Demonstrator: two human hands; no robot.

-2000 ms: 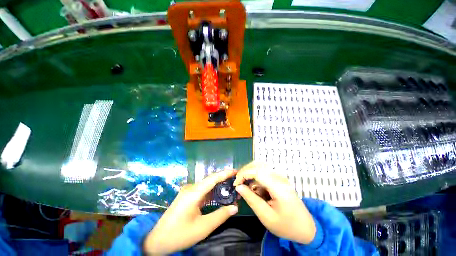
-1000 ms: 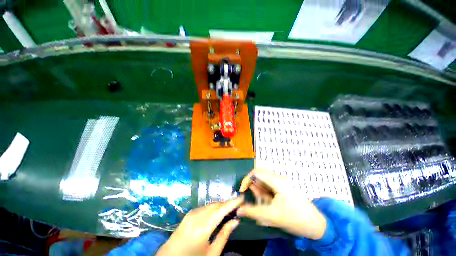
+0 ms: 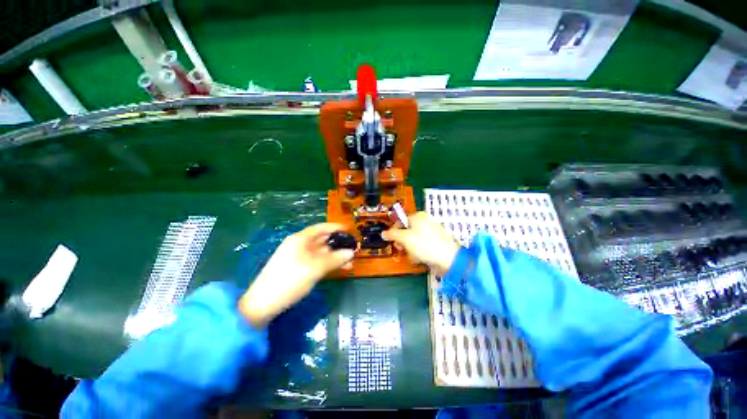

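Observation:
The toggle clamp press fixture (image 3: 370,147) stands in front of me, its red clamp handle (image 3: 366,80) pointing up. My left hand (image 3: 296,266) holds a black plastic housing (image 3: 341,241) between its fingertips at the left of the orange base. My right hand (image 3: 420,239) has its fingertips on a dark part (image 3: 373,235) in the fixture nest. A slim pale and dark tool end, possibly tweezers (image 3: 400,214), sticks up from my right hand. Whether the right fingers grip the part in the nest is hard to tell.
The white parts board (image 3: 440,370) lies right of the fixture, partly under my right sleeve. Clear blister trays (image 3: 647,237) are at the far right. An adhesive dot sheet (image 3: 370,364) lies nearest me. A long white grid sheet (image 3: 176,266) and a white elongated object (image 3: 51,280) are left.
Both hands have moved forward from near the bench edge to the fixture. The red clamp handle has swung from down to up. The housing is now apart from the right hand.

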